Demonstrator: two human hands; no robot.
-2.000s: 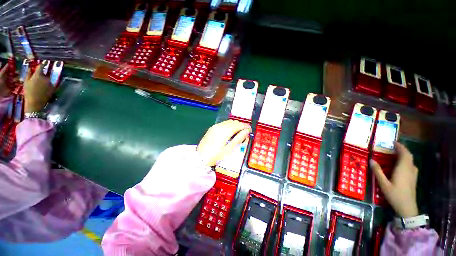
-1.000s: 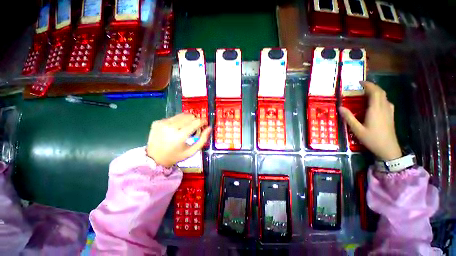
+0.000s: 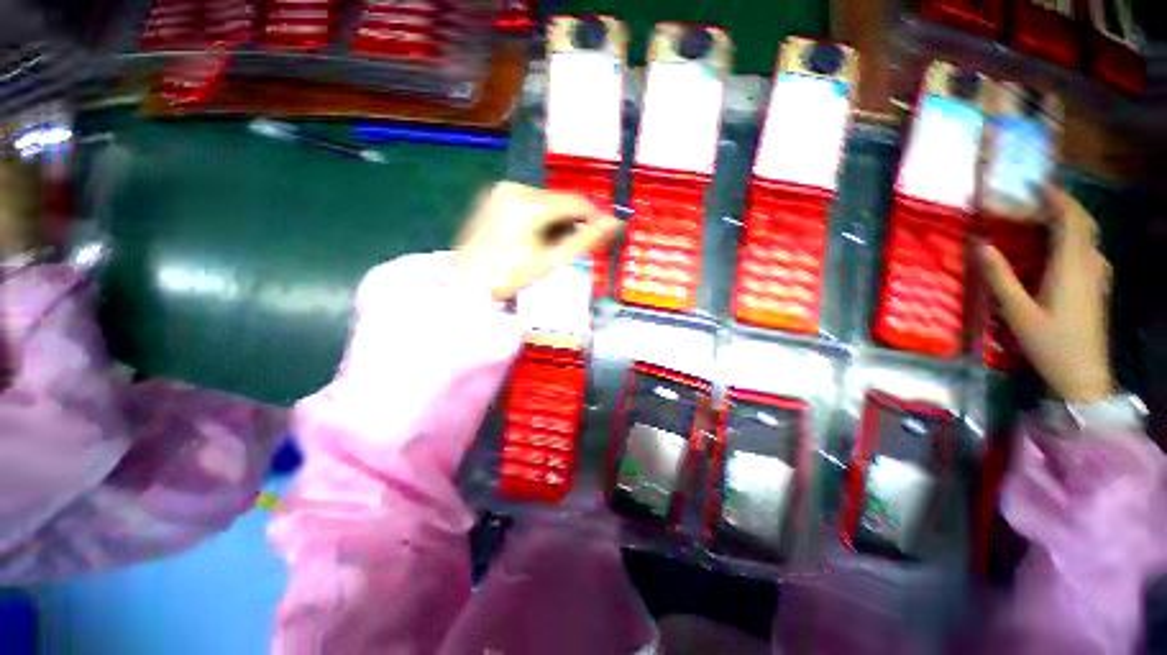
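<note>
Open red flip phones with lit white screens stand in the back row of a clear tray [image 3: 791, 352]. My left hand [image 3: 538, 241] is blurred, fingers bent over the keypad of the leftmost back-row phone [image 3: 585, 102]; whether it grips is hidden. My right hand [image 3: 1056, 301] has thumb and fingers on either side of the rightmost phone [image 3: 1020, 147], whose screen is blurred. In the near row, one open phone [image 3: 543, 422] lies at the left, keypad towards me. Beside it lie several dark-centred, red-edged phones [image 3: 759, 473].
A brown board [image 3: 448, 100] with more red phones is at the back left. A blue pen [image 3: 429, 136] and a thin stick [image 3: 314, 140] lie on the green bench. More red phones [image 3: 1056, 28] are at the back right. A pink sleeve [image 3: 77, 422] of another person is at left.
The view has swung and the tray appears higher and farther right than one second ago. My left hand stays by the leftmost back-row phone, my right hand at the rightmost one.
</note>
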